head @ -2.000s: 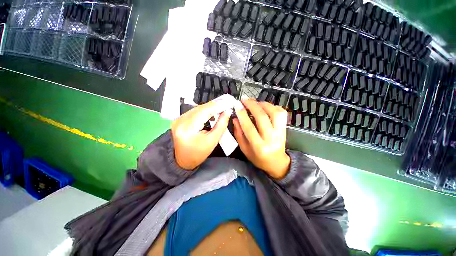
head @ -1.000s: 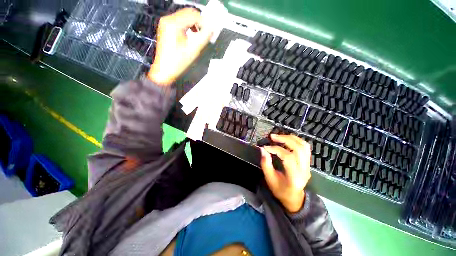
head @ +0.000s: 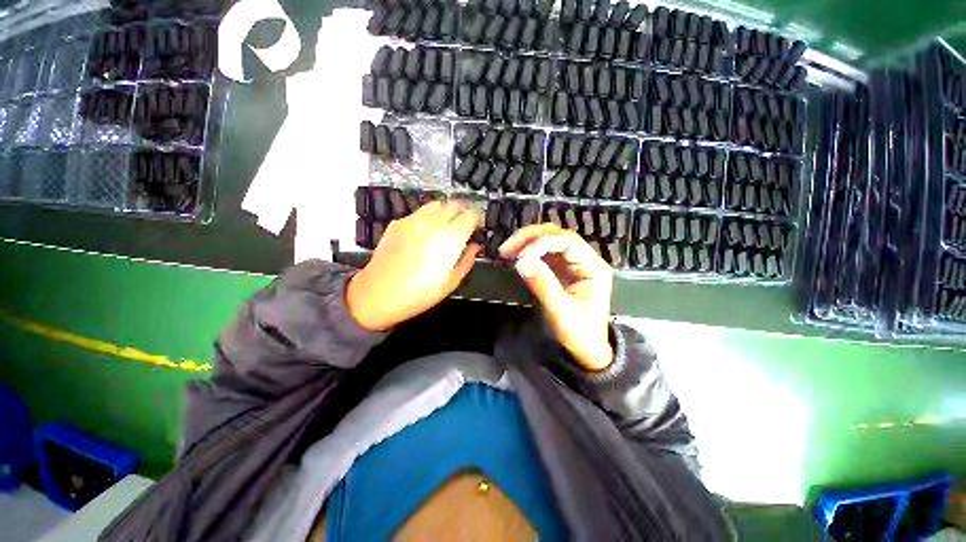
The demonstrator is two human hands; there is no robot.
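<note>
A clear compartment tray (head: pixel 429 159) packed with slanted rows of small black parts (head: pixel 498 159) lies in front of me. My left hand (head: pixel 422 259) is over the tray's near-left edge, fingers bent and pointing right. My right hand (head: pixel 567 277) is just to its right, thumb and index finger close together near the tray's near edge. A dark part shows between the two hands, but I cannot tell whether either hand grips it. A curled white strip (head: pixel 235 44) lies at the upper left, away from both hands.
Overlapping white sheets (head: pixel 323 159) lie left of the tray. A second clear tray (head: pixel 101 175) with black parts at its right side is farther left. Dark stacked trays (head: pixel 869 201) stand at the right. Blue crates (head: pixel 85 464) are below on the green floor.
My left hand has come down from the upper left to the tray's near edge beside my right hand. The white strip it had is now lying at the upper left. The view has shifted.
</note>
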